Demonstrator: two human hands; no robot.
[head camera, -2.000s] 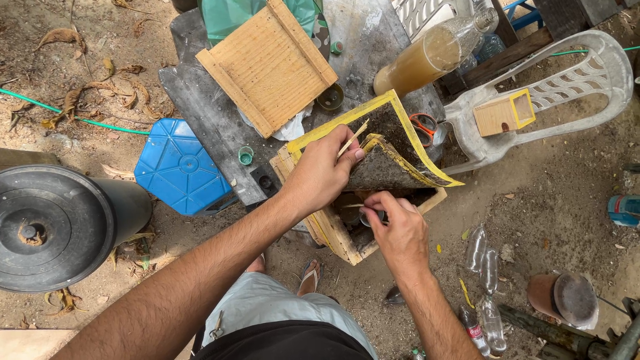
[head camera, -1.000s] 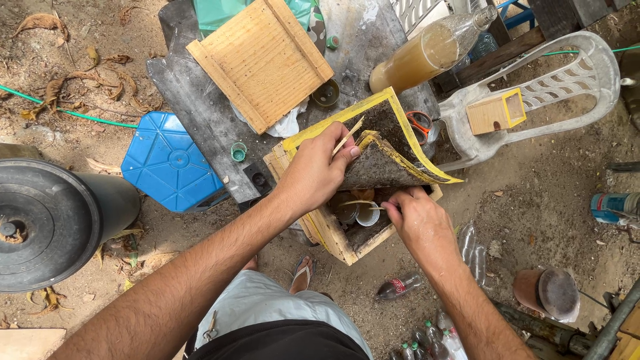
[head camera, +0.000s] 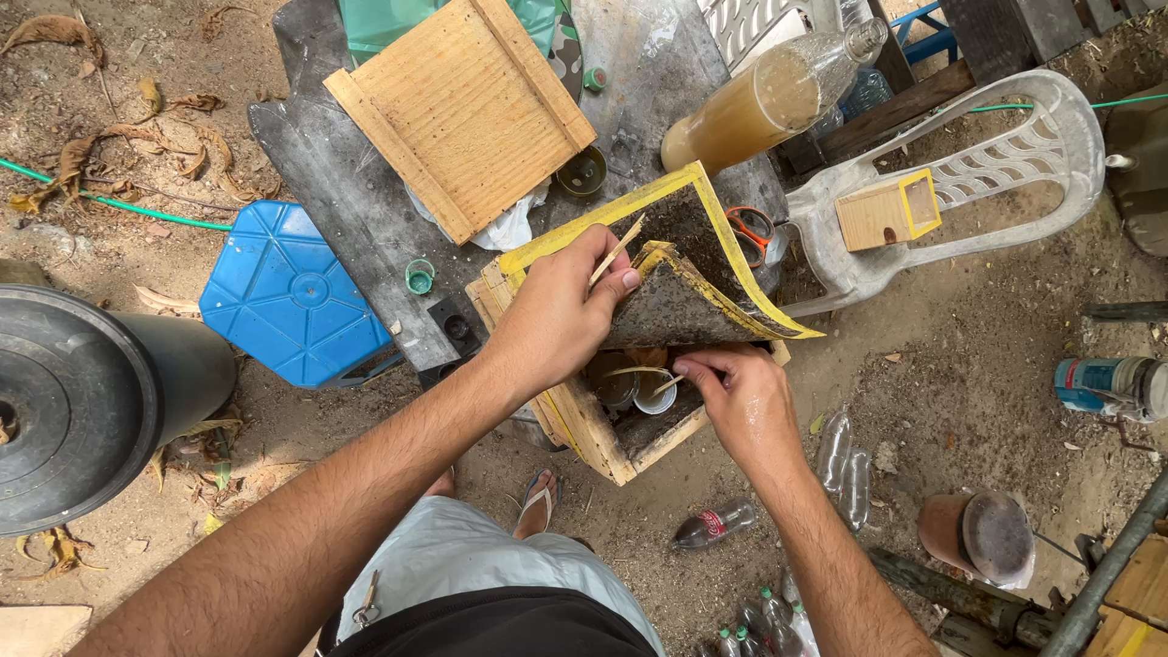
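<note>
A wooden box (head camera: 598, 447) stands at the near edge of the table, its top partly uncovered. A dark sheet with yellow edging (head camera: 671, 310) is folded back over it; my left hand (head camera: 570, 306) is at its raised edge and grips a thin wooden stick (head camera: 617, 250). Between the thumb and fingers of my right hand (head camera: 744, 401) is another small stick (head camera: 669, 385), its tip at a small white-rimmed cup (head camera: 655, 392) inside the box. A second round container (head camera: 613, 381) sits beside that cup, with a curved strip across both. The box's far interior is hidden under the sheet.
On the grey table (head camera: 365, 219) lie a wooden panel (head camera: 470, 114), orange-handled scissors (head camera: 750, 233), a green cap (head camera: 420, 276) and a large bottle of cloudy liquid (head camera: 762, 100). A blue stool (head camera: 292, 292) and lidded black bin (head camera: 73, 401) stand left. A plastic chair (head camera: 839, 255) holds a small wooden box (head camera: 881, 214).
Two seconds ago my right hand was over the box opening; it has shifted right, and the white-rimmed cup shows more fully. My left hand stays at the sheet with its stick.
</note>
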